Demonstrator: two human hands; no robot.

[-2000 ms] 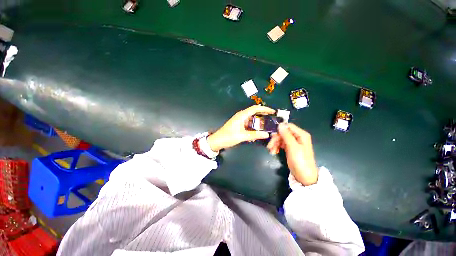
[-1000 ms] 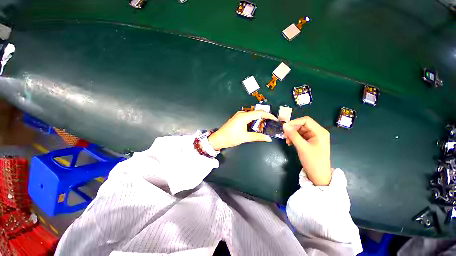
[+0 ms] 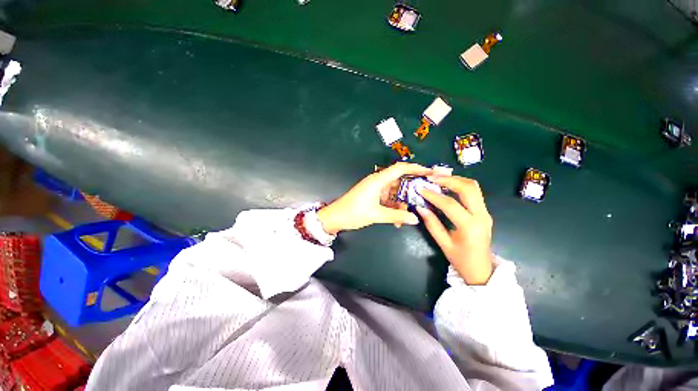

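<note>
My left hand (image 3: pixel 367 203) holds a small square unit (image 3: pixel 414 191) by its edges, between thumb and fingers. The unit shows a whitish, shiny face with a dark rim. My right hand (image 3: pixel 462 221) is on the unit's right side, its fingertips on the face and partly covering it. Just beyond the hands, a pale square (image 3: pixel 441 169) is partly hidden by my right fingers. Two display modules with orange-brown flex cables lie farther off, one white (image 3: pixel 389 131) and one cream (image 3: pixel 437 111). A dark-rimmed housing (image 3: pixel 468 150) lies to their right.
More housings lie at right (image 3: pixel 534 185) and at the far side (image 3: pixel 403 17). Another display module (image 3: pixel 474 56) lies beyond the belt seam. Black clips (image 3: pixel 681 267) are heaped at the right edge. A blue stool (image 3: pixel 84 271) and red trays (image 3: pixel 46 366) stand at lower left.
My right fingers have moved left onto the held unit, which now shows a whitish face instead of a dark one. Far-side items have shifted right in view.
</note>
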